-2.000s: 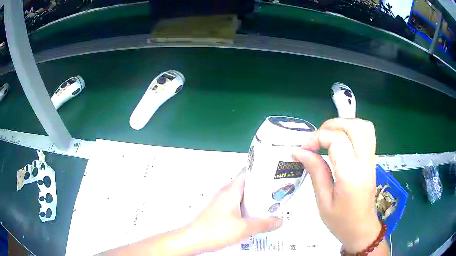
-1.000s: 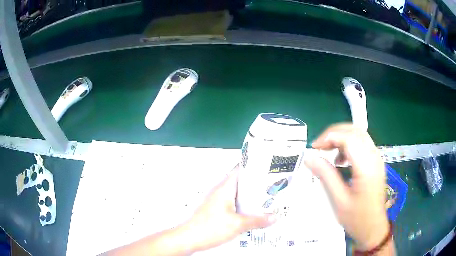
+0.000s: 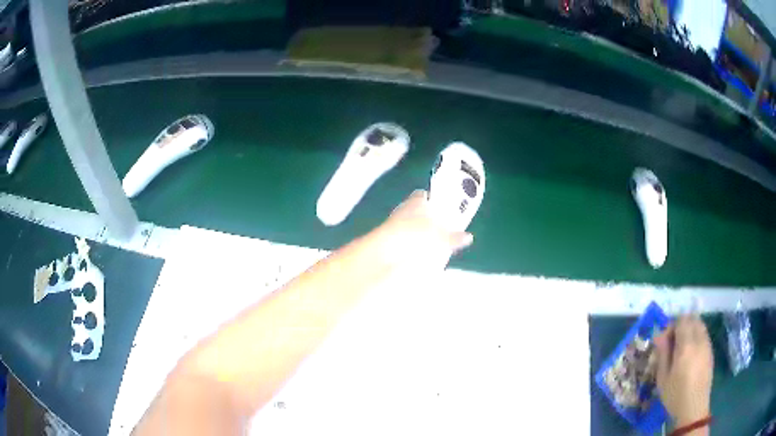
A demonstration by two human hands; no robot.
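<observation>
A white handset (image 3: 457,183) is in my left hand (image 3: 425,232), held by its handle over the green belt. Its dark display and oval button face up, and its wide head points away from me. My right hand (image 3: 687,362) is at the blue bin (image 3: 611,385), with its fingers over the heap of small tan scraps (image 3: 634,368). Whether the fingers hold a scrap cannot be told. The white paper mat (image 3: 408,349) lies below my left forearm.
Other white handsets lie spaced on the conveyor belt (image 3: 544,196), one (image 3: 364,173) just left of the held one. A pale post (image 3: 77,128) stands at the left. A die-cut sheet (image 3: 88,298) lies left of the paper. A clear bag (image 3: 738,341) lies right of the bin.
My left hand has moved the handset forward from above the paper to over the belt. My right hand has left the handset and moved down right to the bin. Belt handsets appear further right.
</observation>
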